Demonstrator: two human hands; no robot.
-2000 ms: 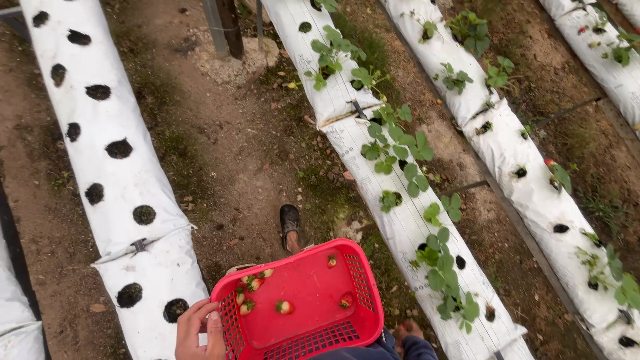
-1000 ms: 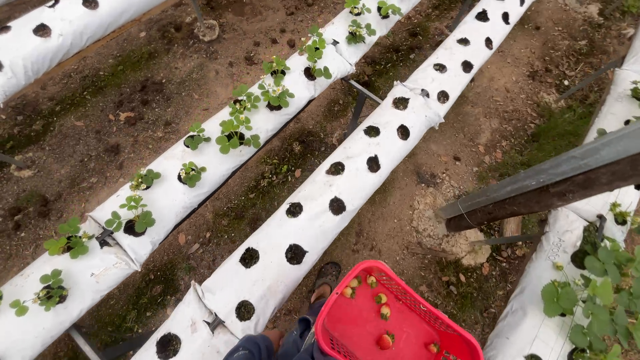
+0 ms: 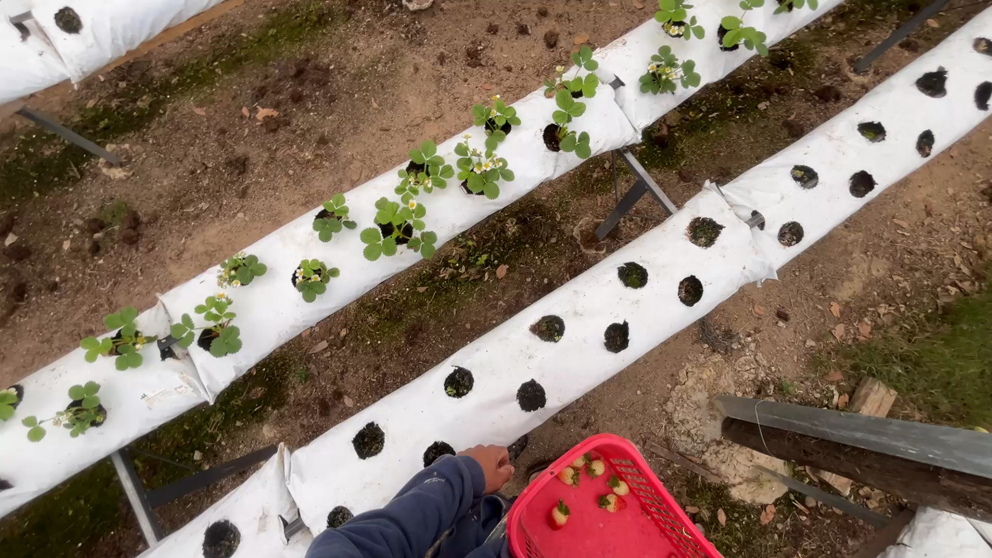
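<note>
My left hand (image 3: pixel 494 467), in a navy sleeve, is over the near edge of a white planting bag, just left of the red plastic basket (image 3: pixel 612 446). Its fingers look loosely curled; whether anything is inside them cannot be told. The basket, cut off by the bottom edge, holds several pale, partly red strawberries with green caps, one of them a strawberry (image 3: pixel 559 514) near its left side. No hand shows on the visible part of the basket. My right hand is out of view.
A long white planting bag (image 3: pixel 496 356) with dark holes runs diagonally beside me. Beyond it lies a parallel bag (image 3: pixel 442 248) with flowering strawberry plants (image 3: pixel 482 169). Metal supports (image 3: pixel 647 182) stand between them. A metal beam with a wooden post (image 3: pixel 852 442) juts in at right.
My left hand, earlier on the basket's left rim, is now off it and beside the basket. The view has turned strongly toward the rows of planting bags.
</note>
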